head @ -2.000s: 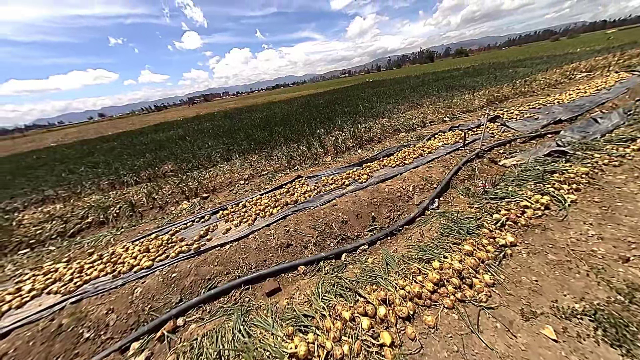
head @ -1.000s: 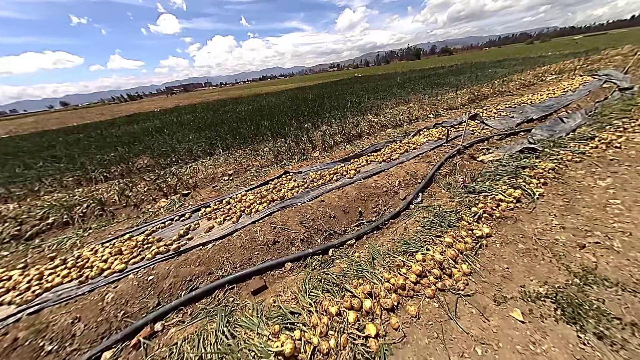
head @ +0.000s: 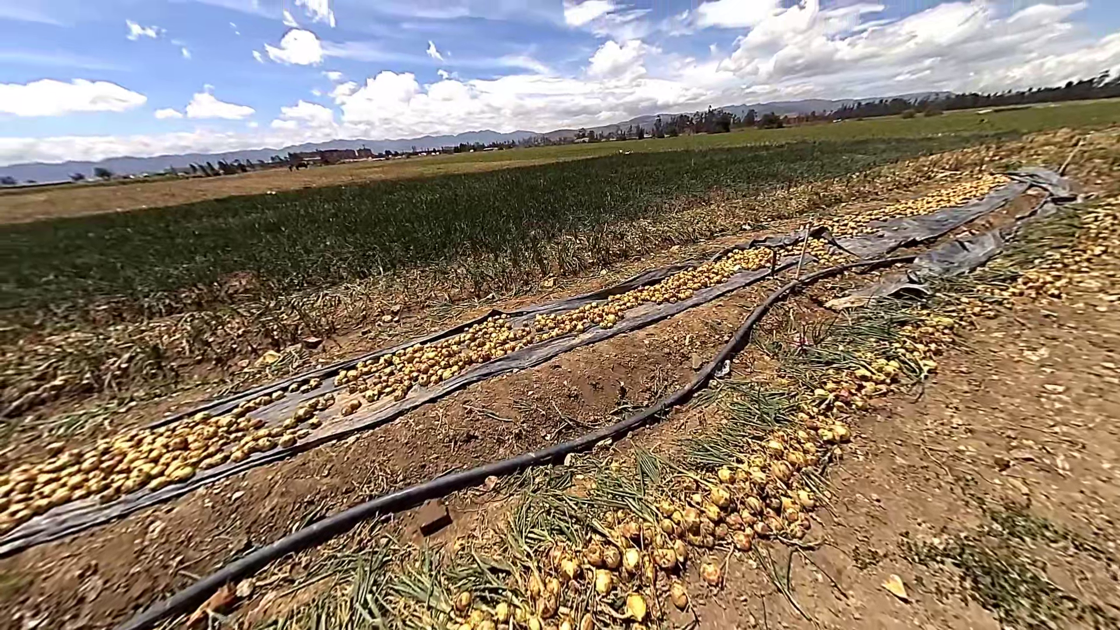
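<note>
Neither my left hand nor my right hand shows in the head view. Yellow onions with green tops (head: 691,525) lie in a long row on the soil, from the bottom middle to the upper right. Left of them a thick black hose (head: 525,459) curves over the ground. Beyond it, loose onions (head: 437,359) without visible tops are spread along a strip of dark plastic sheeting (head: 516,354).
A thin stake (head: 802,252) stands beside the sheeting, and a brick-like block (head: 433,517) lies near the hose. Crumpled sheeting (head: 962,254) is at the right. A green crop (head: 420,214) grows behind, and bare soil (head: 1006,420) borders the onion row.
</note>
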